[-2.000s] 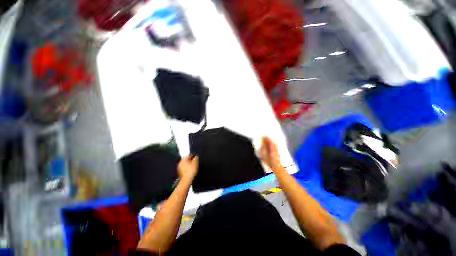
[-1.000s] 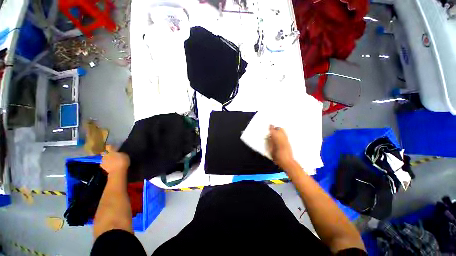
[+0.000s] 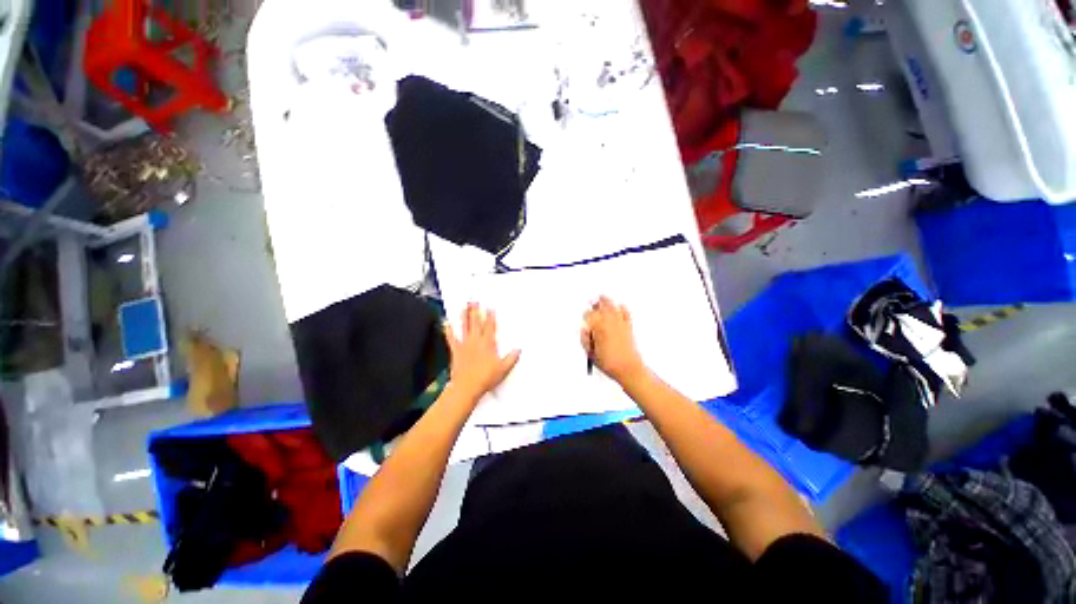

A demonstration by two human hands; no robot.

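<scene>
A large white pattern sheet [image 3: 661,319] lies over a black cut panel at the near end of the white table; black edges show along its top and right side. My left hand [image 3: 478,352] lies flat on the sheet's left part, fingers spread. My right hand [image 3: 609,339] rests on the sheet right of it, fingers closed around a thin dark pen [image 3: 590,363]. Black cut panels [image 3: 368,366] lie at the table's left edge, partly over a dark green item [image 3: 434,389]. A bundle of black cut pieces [image 3: 460,163] lies farther up.
A blue crate with red and black cloth [image 3: 283,484] stands at left, another with black and white pieces [image 3: 867,389] at right. A red-legged stool with grey seat [image 3: 776,165] and red garment pieces [image 3: 732,59] are right of the table. Plaid garments [image 3: 1003,531] lie at lower right.
The white sheet has moved left and now covers the black panel. My left hand has left the black pieces at left and moved onto the sheet. My right hand no longer grips the sheet.
</scene>
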